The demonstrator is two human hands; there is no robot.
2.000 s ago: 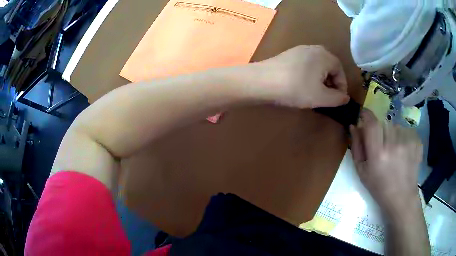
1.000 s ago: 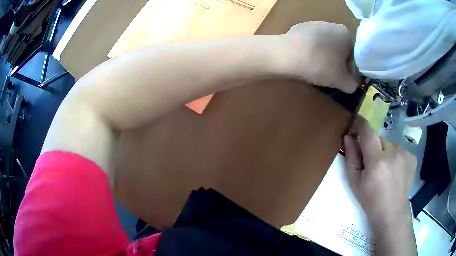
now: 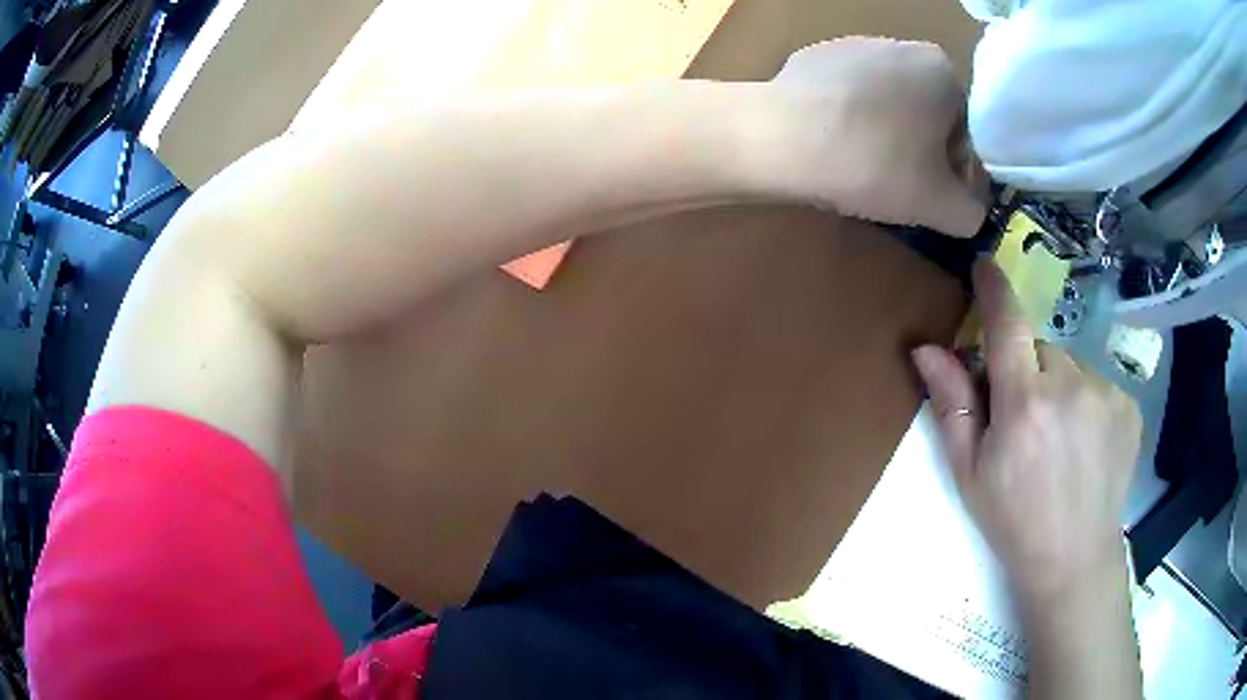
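A large brown panel (image 3: 643, 397) lies in front of me, its right edge near the needle area (image 3: 1019, 219). A short black strip (image 3: 944, 252) lies at that edge. My left hand (image 3: 882, 137) is curled at the far end of the strip, beside the needle area; its fingertips are partly hidden. My right hand (image 3: 1033, 438) has its thumb on the panel's edge and its index finger stretched toward the strip, thumb and finger apart. An orange-peach piece (image 3: 540, 264) lies on the panel, mostly under my left forearm.
A white cloth (image 3: 1108, 96) covers the machine head at the upper right. A yellow guide piece (image 3: 1033, 267) is beside the needle area. Black pieces (image 3: 1192, 410) lie at the far right. Printed paper (image 3: 903, 547) lies under the right forearm. A black apron (image 3: 588, 615) covers my lap.
The panel and my left hand have moved forward, away from my lap. The left hand is now closer to the needle area. My right index finger has stretched out from its bent position on the edge.
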